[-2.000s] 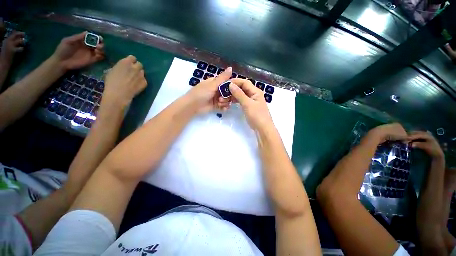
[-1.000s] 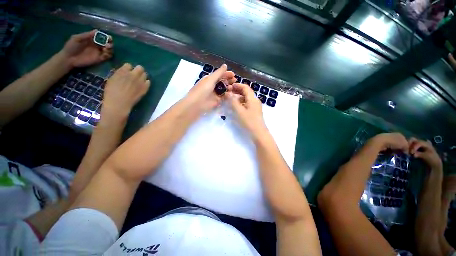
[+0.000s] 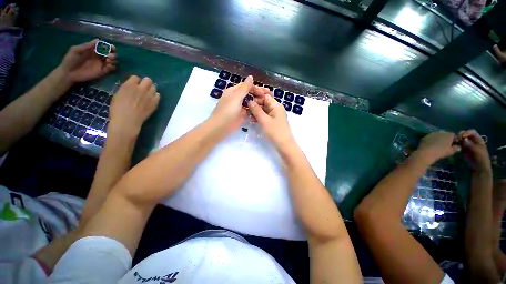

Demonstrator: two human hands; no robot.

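Note:
A small dark square unit (image 3: 247,101) is held between my two hands above the far part of the white sheet (image 3: 222,172). My left hand (image 3: 234,102) grips it at the fingertips. My right hand (image 3: 268,112) has its thumb and finger on the unit's right side. The fingers cover much of it. Small black rounded-square covers (image 3: 288,100) lie in close rows along the sheet's far edge, partly hidden behind my hands. A tiny dark part (image 3: 244,129) lies alone on the sheet just below my hands.
A person's hand at the left holds a light-rimmed case (image 3: 103,48) above a clear blister tray (image 3: 81,113). Another person's hands work at the right beside a second tray (image 3: 433,194). A glossy dark conveyor belt (image 3: 277,33) runs beyond the bench edge.
The unit showed a light rim facing up two seconds ago; now it shows as a smaller dark square between the fingers. My right fingers have closed in on it since one second ago.

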